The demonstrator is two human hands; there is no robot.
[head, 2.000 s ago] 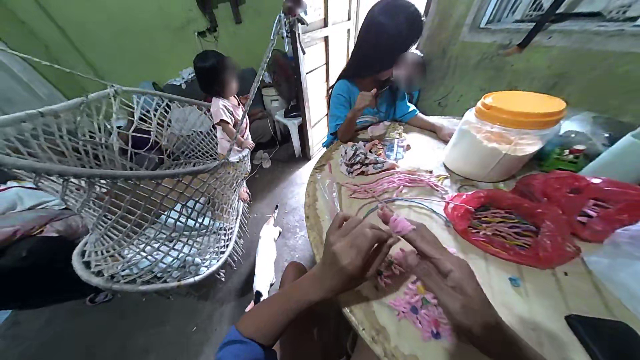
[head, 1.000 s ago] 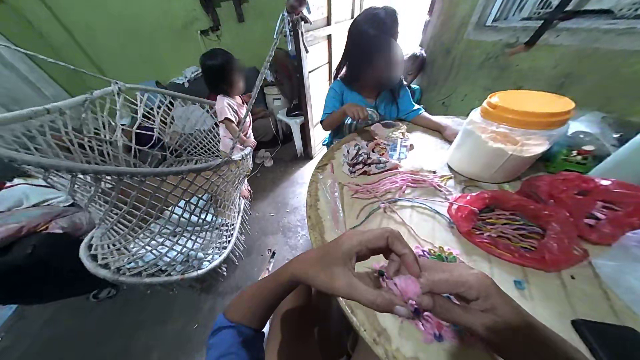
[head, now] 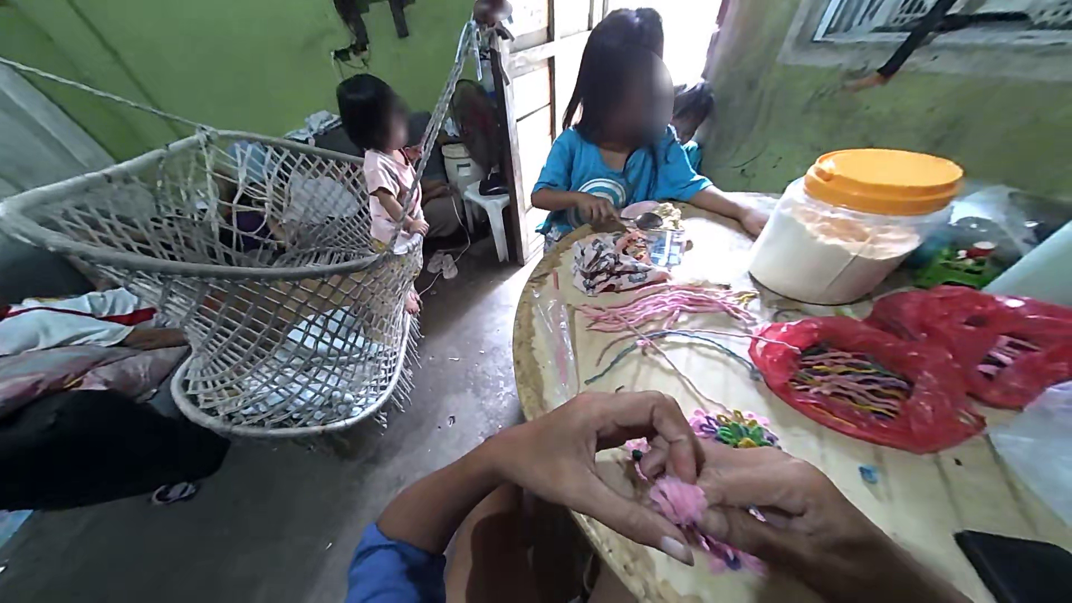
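Observation:
My left hand (head: 607,469) and my right hand (head: 783,502) meet over the near edge of the round table (head: 544,335). Between their fingertips they pinch a fluffy pink yarn piece (head: 678,501). More pink and purple yarn work (head: 729,557) hangs below the fingers. Just beyond my right hand lies a multicoloured looped yarn piece (head: 741,429), partly hidden by it. Farther back are a bundle of pink yarn strands (head: 670,306) and a few loose bluish strands (head: 695,335). An open red plastic bag (head: 863,385) to the right holds many coloured strands.
A clear jar with an orange lid (head: 846,226) stands at the back right. A dark flat object (head: 1017,561) lies at the near right. A person in blue (head: 620,167) sits across the table, holding a spoon. A rope hammock cradle (head: 285,268) hangs at left, with another person (head: 389,180) beside it.
My hands have come together around the pink yarn piece, which two seconds ago was up at my fingertips. A white animal on the floor no longer shows. The person across has lowered a hand from the face.

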